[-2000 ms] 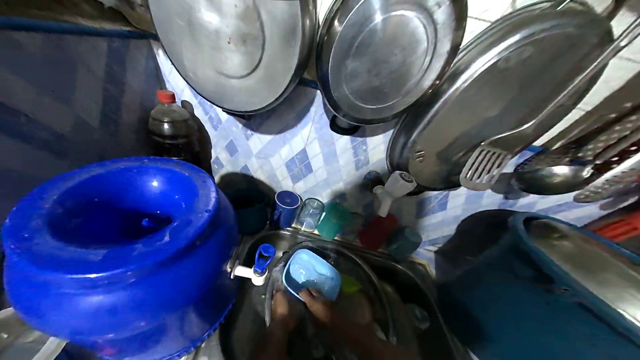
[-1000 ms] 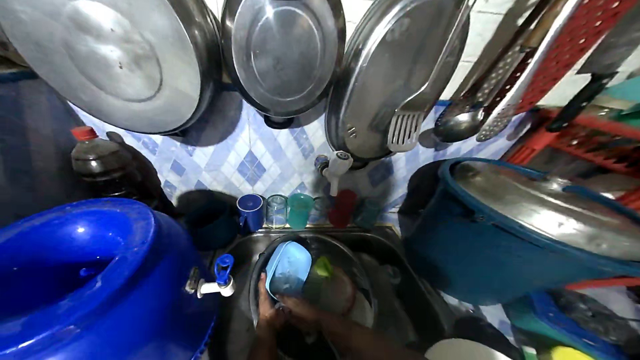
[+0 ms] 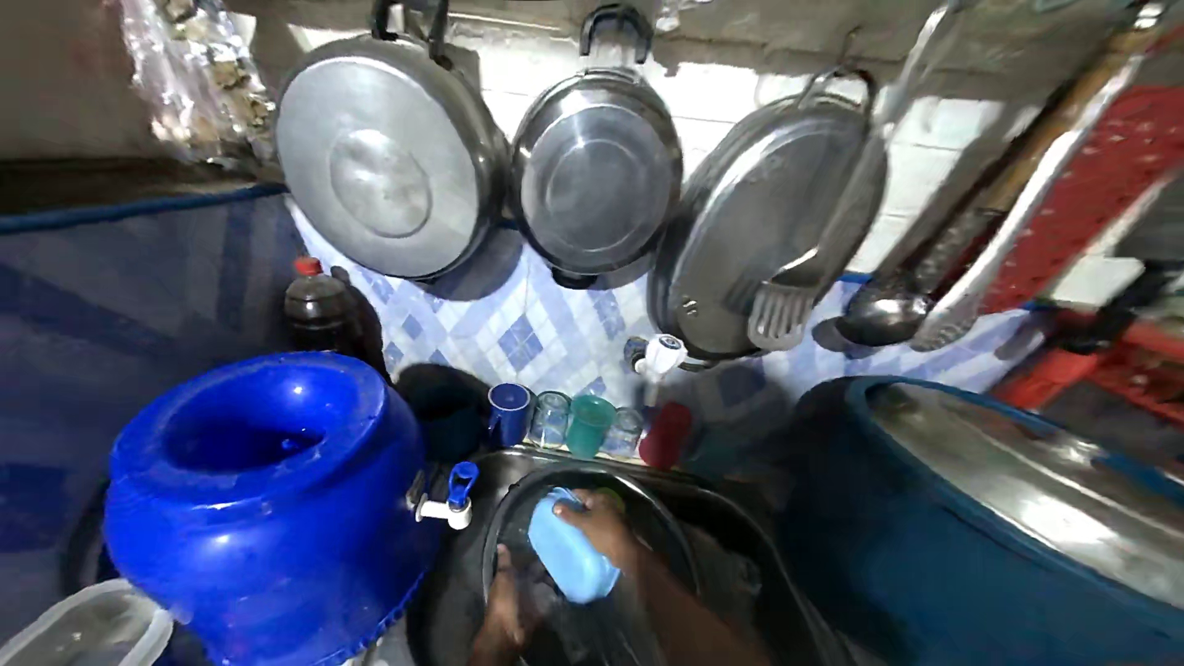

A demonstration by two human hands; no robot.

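Observation:
My right hand (image 3: 599, 527) grips the upper end of a light blue plastic container (image 3: 569, 550), tilted over a dark basin (image 3: 684, 536) that sits in a metal sink (image 3: 754, 518). The container's underside faces up. To its left, my left hand (image 3: 504, 601) is low inside the basin's near left part, apart from the container; its fingers are partly hidden, and I cannot tell whether it holds something. Behind the basin, a blue mug (image 3: 509, 413), clear glasses (image 3: 549, 419), a green cup (image 3: 589, 425) and a red cup (image 3: 666, 435) stand along the sink's back edge.
A blue water dispenser (image 3: 268, 499) with a tap (image 3: 453, 504) stands at left, near a dark bottle (image 3: 317, 305). A large teal drum (image 3: 888, 527) with a metal lid is at right. Pans (image 3: 384, 166), a slotted turner (image 3: 782, 310) and ladles (image 3: 883, 310) hang behind the wall tap (image 3: 661, 354).
The light blue container, with its open side showing earlier, is now turned underside up. My left hand has moved away from it. The view has shifted, showing more of the wall above.

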